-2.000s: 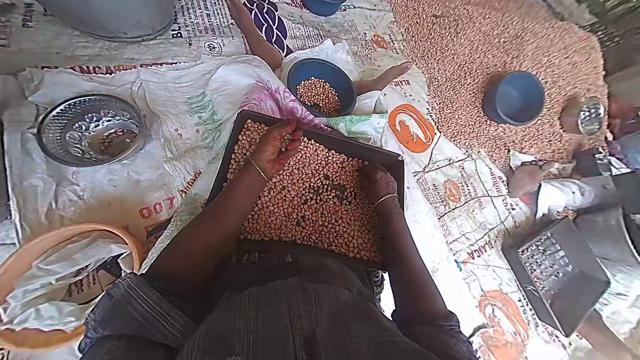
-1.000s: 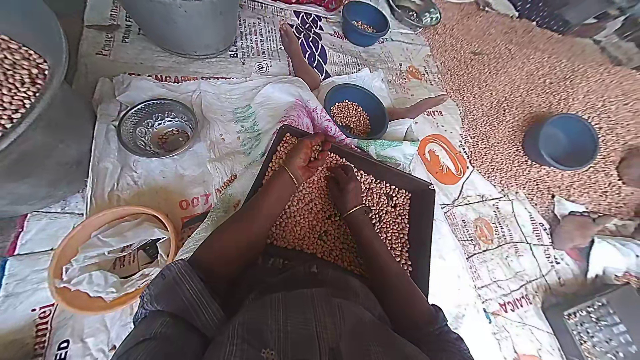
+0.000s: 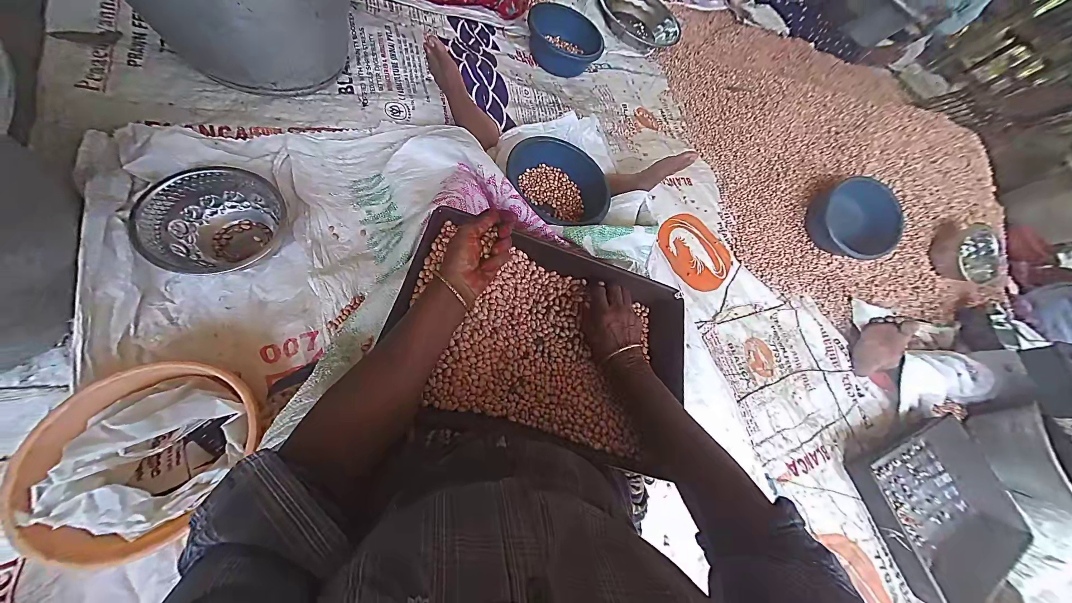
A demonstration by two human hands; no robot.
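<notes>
A dark rectangular tray (image 3: pixel 669 335) lies across my lap, spread with reddish-brown nuts (image 3: pixel 519 343) that look like shelled peanuts. My left hand (image 3: pixel 479 255), palm up with curled fingers, holds a few nuts over the tray's upper left part. On the right side my right hand (image 3: pixel 611 318) rests palm down on the nuts, fingers bent into them; whether it grips any is hidden. Just beyond the tray's far edge stands a blue plastic bowl (image 3: pixel 599 180) partly filled with nuts. A perforated metal bowl (image 3: pixel 151 222) with some nuts sits to the left.
Printed woven sacks (image 3: pixel 335 167) cover the floor. An orange tub (image 3: pixel 126 548) is at lower left, a large metal vessel (image 3: pixel 243 42) at upper left. A big nut heap (image 3: pixel 754 126) carries a blue bucket (image 3: pixel 854 218). Another person's feet (image 3: pixel 456 92) and a second tray (image 3: pixel 963 494) are nearby.
My right hand, close to my left a second ago, is now apart from it at the tray's right side. My left hand stays over the upper left part.
</notes>
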